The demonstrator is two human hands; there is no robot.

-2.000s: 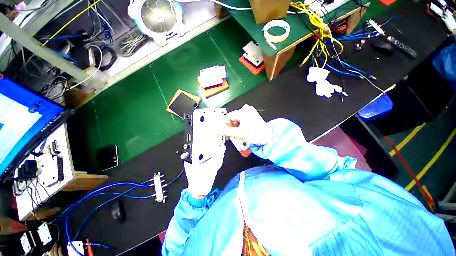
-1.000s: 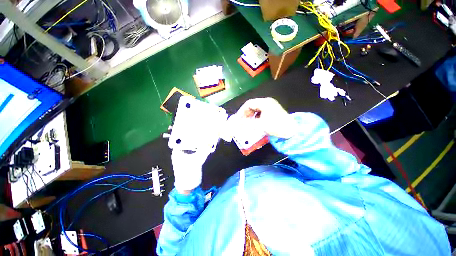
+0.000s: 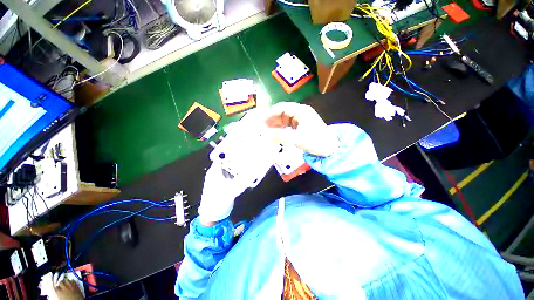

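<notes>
My left hand [image 3: 221,192], in a white glove, holds a white module housing [image 3: 249,153] from below and from the left. My right hand [image 3: 301,126], gloved with bare fingertips, lies over the housing's upper right part; glare hides whether its fingers grip it. A module on an orange separator pad [image 3: 294,174] lies just under my right wrist. On the green mat are a black module [image 3: 198,122] on an orange pad, a small white module [image 3: 238,92] on orange, and a white plate [image 3: 291,68] on orange.
Blue cables [image 3: 111,206] run to a connector strip [image 3: 180,209] at left. A computer mouse [image 3: 127,232] lies inside their loops. A tape roll [image 3: 336,36], yellow cables [image 3: 383,35] and crumpled white cloth [image 3: 383,101] are at right. Another person's hand [image 3: 68,289] is at lower left.
The housing has turned in my hands, and my right hand has moved left over its upper part. The black module shows more fully. Another person's hand has appeared at lower left.
</notes>
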